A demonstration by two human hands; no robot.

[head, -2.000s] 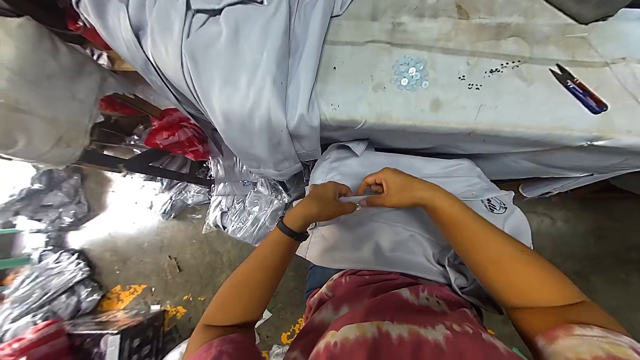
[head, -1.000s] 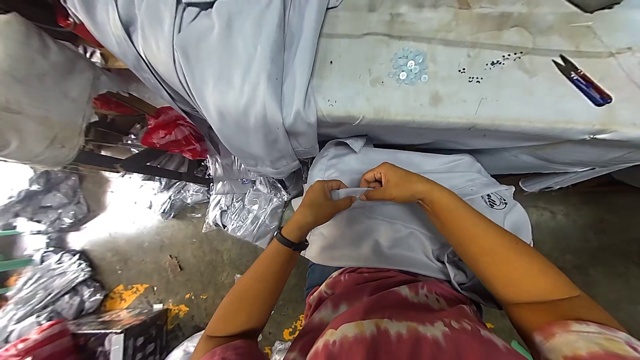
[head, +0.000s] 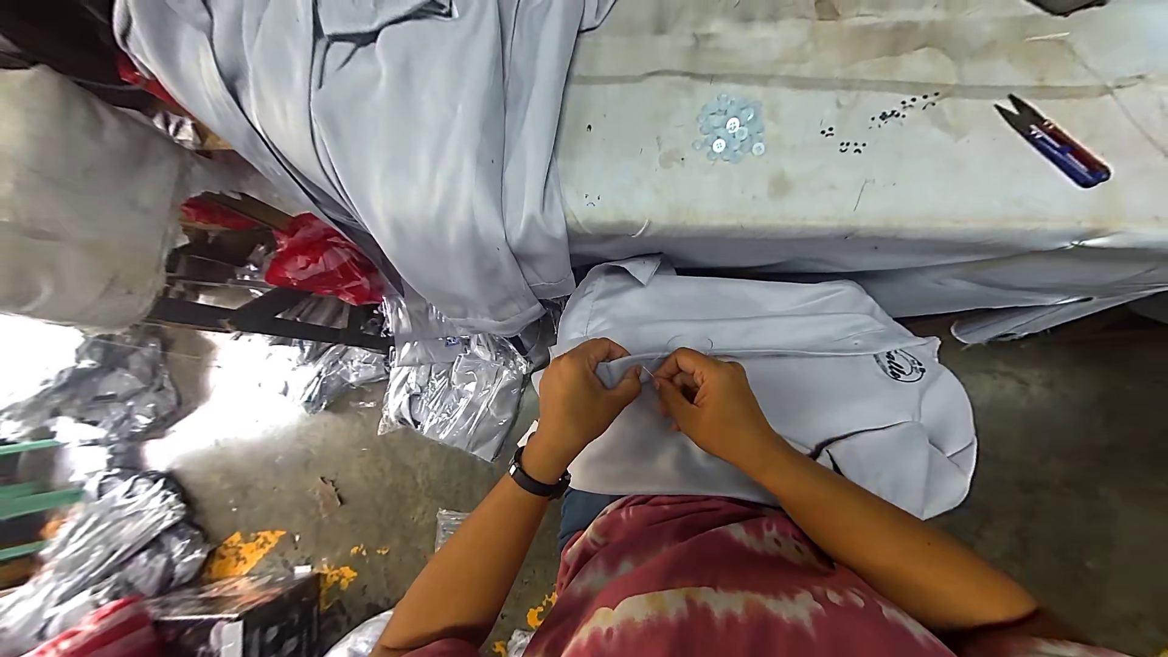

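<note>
Across my lap lies a light grey garment point(head: 803, 319) with a dark printed emblem near its right end. My left hand point(head: 587, 392) pinches the folded edge of its placket between thumb and fingers. Close beside it on the right, my right hand point(head: 707, 401) has its fingertips together on what looks like a sewing needle point(head: 647, 371), with a thin thread looping over the cloth. White and clear buttons point(head: 730, 128) lie in a loose pile on the cloth-covered table, and small black snippets are scattered to their right. Thread snips point(head: 1054, 141) with blue and red handles lie farther right.
The cloth-covered table point(head: 912, 201) spans the area ahead. More grey garments point(head: 429, 164) hang over its left part. Plastic-wrapped garments point(head: 456, 392), a red plastic bag point(head: 324, 260) and a dark box point(head: 242, 616) are at the left, below table height.
The right hand has turned and moved slightly down and away from the left. The strip of placket stretched between both hands earlier now lies lower, with a thread loop visible.
</note>
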